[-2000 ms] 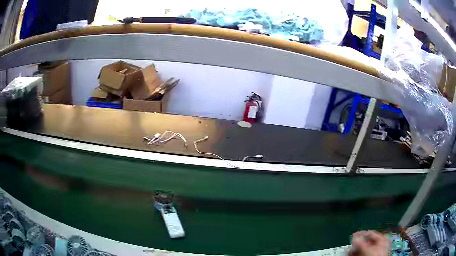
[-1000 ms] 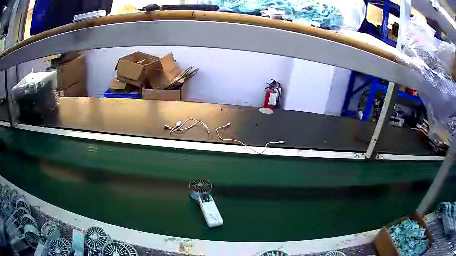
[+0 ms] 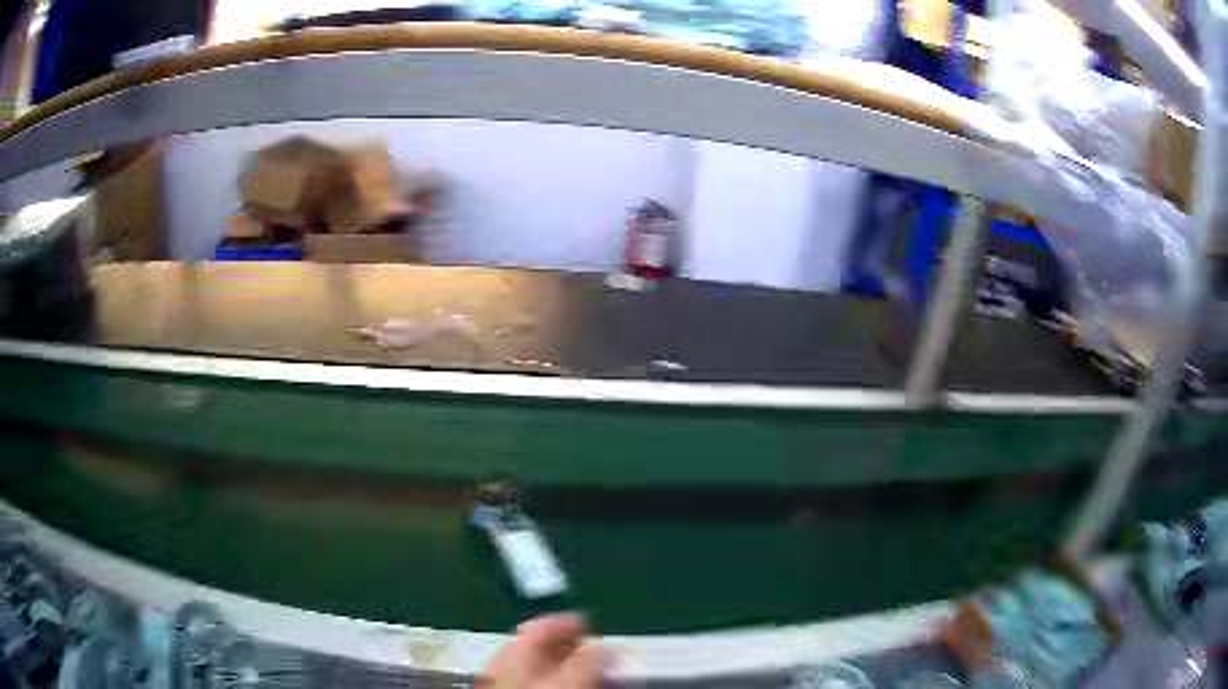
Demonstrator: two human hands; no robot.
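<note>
A hand, which looks like my left hand (image 3: 546, 654), is at the bottom edge, left of centre. It is blurred and cut off, with fingers bent. Whether it holds anything cannot be told. My right hand is not in view. A part-assembled handheld fan (image 3: 528, 555) lies on the green conveyor belt (image 3: 754, 572) just beyond the hand, its round head pointing away and its pale handle towards me. I see no contact between hand and fan. At the lower right, a small carton holds blurred mint-green parts (image 3: 1048, 622).
Mint-green fans (image 3: 101, 639) lie blurred at the lower left, and more pale green pieces (image 3: 1185, 565) at the right edge. A slanted metal post (image 3: 1129, 464) stands at the right. A dark shelf (image 3: 754, 330) with white cables runs beyond the belt, under a grey crossbeam (image 3: 539, 97).
A hand has come into view at the bottom, left of centre; none showed one second ago. Two seconds ago a hand was near the carton. The view has shifted and blurred.
</note>
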